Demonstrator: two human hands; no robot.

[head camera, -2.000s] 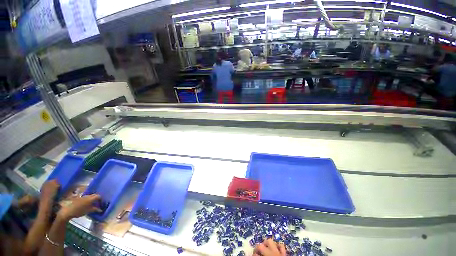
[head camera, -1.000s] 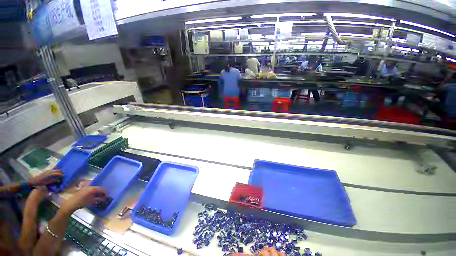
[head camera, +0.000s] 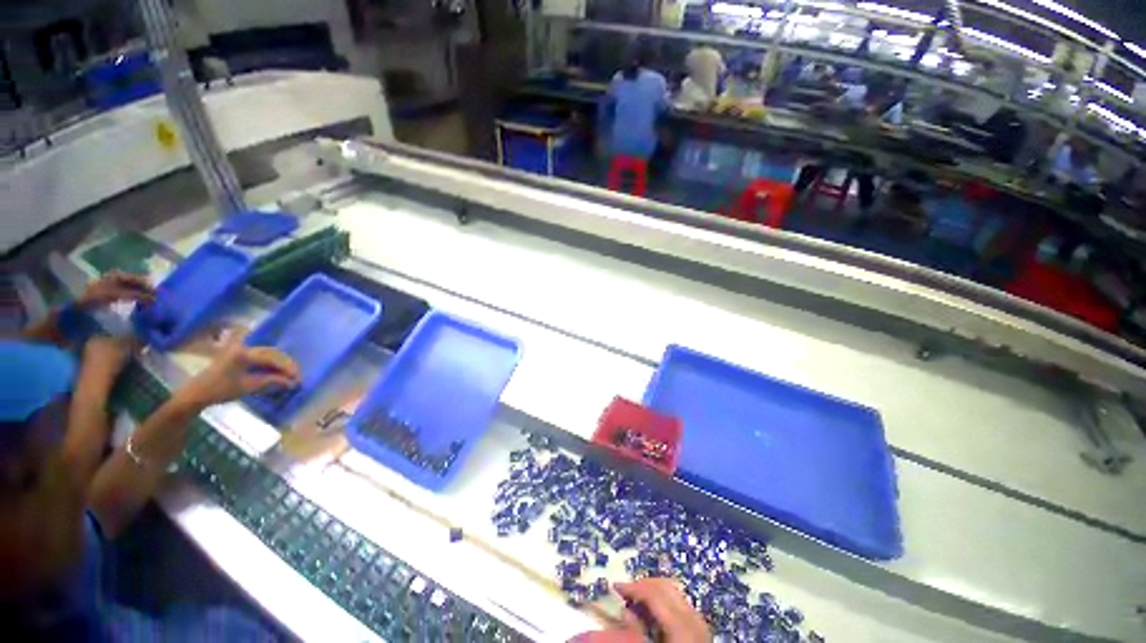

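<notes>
Small dark blue-violet and silver components [head camera: 628, 521] lie in a loose heap on the white bench. My right hand [head camera: 666, 610] is at the heap's near edge, fingers bent to the left, with something dark at the fingertips; whether it is gripped is unclear. My left hand [head camera: 610, 632] is beside it, mostly cut off by the bottom edge, its fingers not clear. A strip of green circuit boards [head camera: 314, 540] runs along the bench's front edge, with pale parts on some boards near my hands.
A red box [head camera: 638, 436] with small parts adjoins a large blue tray [head camera: 779, 452] behind the heap. A blue tray [head camera: 440, 377] with dark parts stands left of the heap. More blue trays and other workers' hands [head camera: 251, 373] are further left. A metal divider crosses the bench.
The view has tilted down and turned, so more of the green board strip shows. My hands show a little more at the heap's near edge. A neighbour's blue cap has come into view.
</notes>
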